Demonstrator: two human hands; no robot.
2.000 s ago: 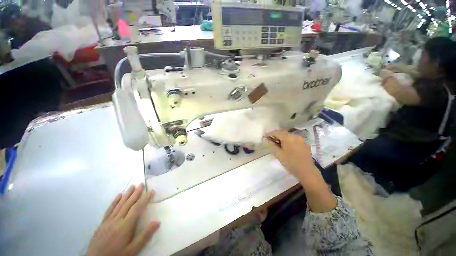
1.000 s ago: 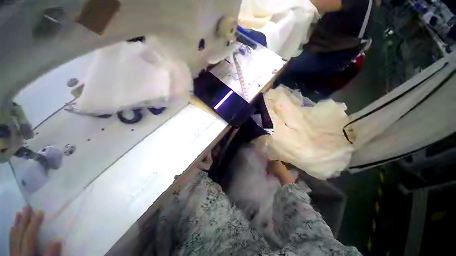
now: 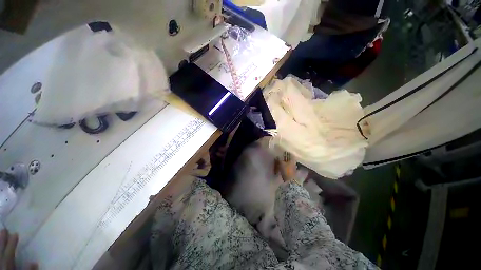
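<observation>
Sheer white fabric (image 3: pixel 252 182) hangs low in front of my lap, below the table edge, blurred and whitish. My right hand (image 3: pixel 286 169) is at its right side, small and dim, just beyond my patterned sleeve. I cannot tell whether its fingers grip the fabric or a tool. My left hand (image 3: pixel 9 256) is at the bottom left corner, cut off by the picture's edge. Its visible fingers are apart on the white table (image 3: pixel 79 232), with nothing seen in them.
A cream fabric pile (image 3: pixel 329 132) lies right of my right hand. A black phone-like slab (image 3: pixel 208 97) lies at the table's edge. White cloth (image 3: pixel 100 79) hangs over the sewing machine's bed (image 3: pixel 68 153). A reddish measuring strip (image 3: pixel 231 68) lies beyond. Part of a seated person (image 3: pixel 337 42) shows at top.
The view has swung right and down. My right hand has left the machine bed and gone down to the fabric by my lap. My left hand has slid towards the corner of the view.
</observation>
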